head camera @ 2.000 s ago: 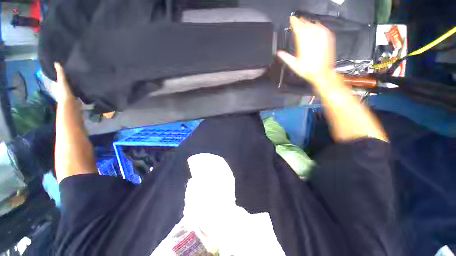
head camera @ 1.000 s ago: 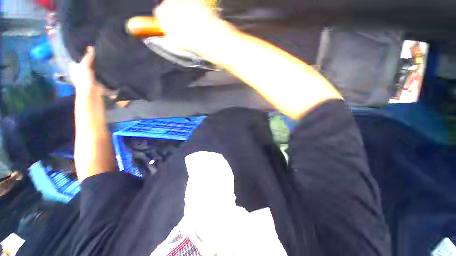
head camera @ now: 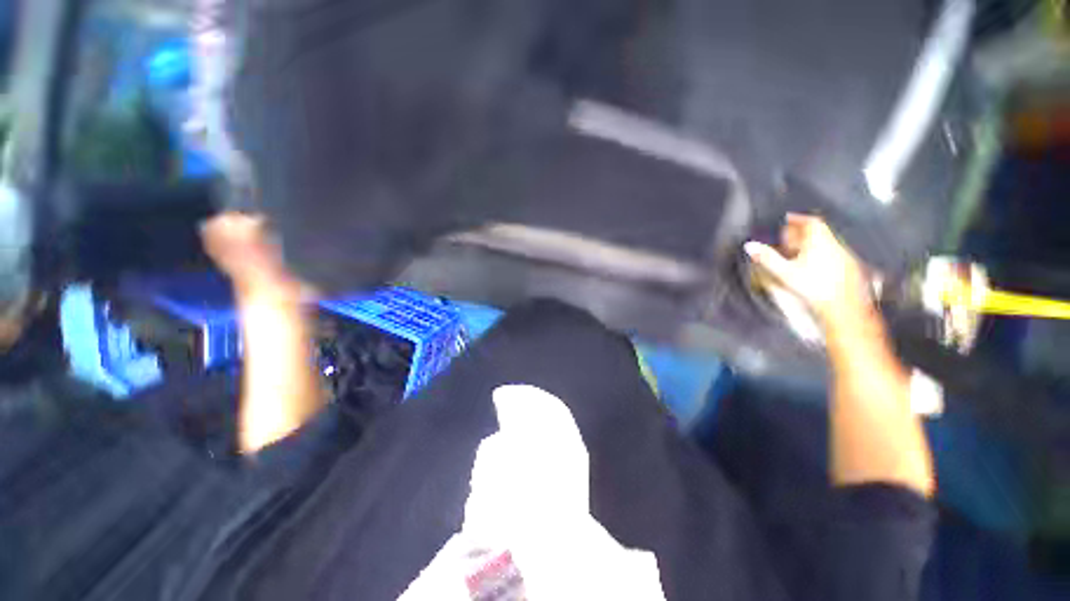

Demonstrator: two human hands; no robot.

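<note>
A dark garment (head camera: 446,129) lies spread over the grey padded ironing table (head camera: 563,249), with pale grey strips showing along its right part. The view is blurred by motion. My left hand (head camera: 241,243) is closed at the garment's lower left edge. My right hand (head camera: 818,276) is at the lower right of the cloth, thumb apart and fingers curled. A silvery blur shows beside and under it; I cannot tell whether it is the iron or whether the hand grips it.
Blue plastic crates (head camera: 399,315) with dark pieces stand below the table at left. A yellow hose (head camera: 1027,305) runs off to the right. A long pale strip (head camera: 921,100) is at upper right. White cloth (head camera: 528,493) with red print lies on my front.
My right hand has moved from the garment's left part, where it held the orange-handled iron, to the right end. My left hand is lower. The garment now covers more of the table.
</note>
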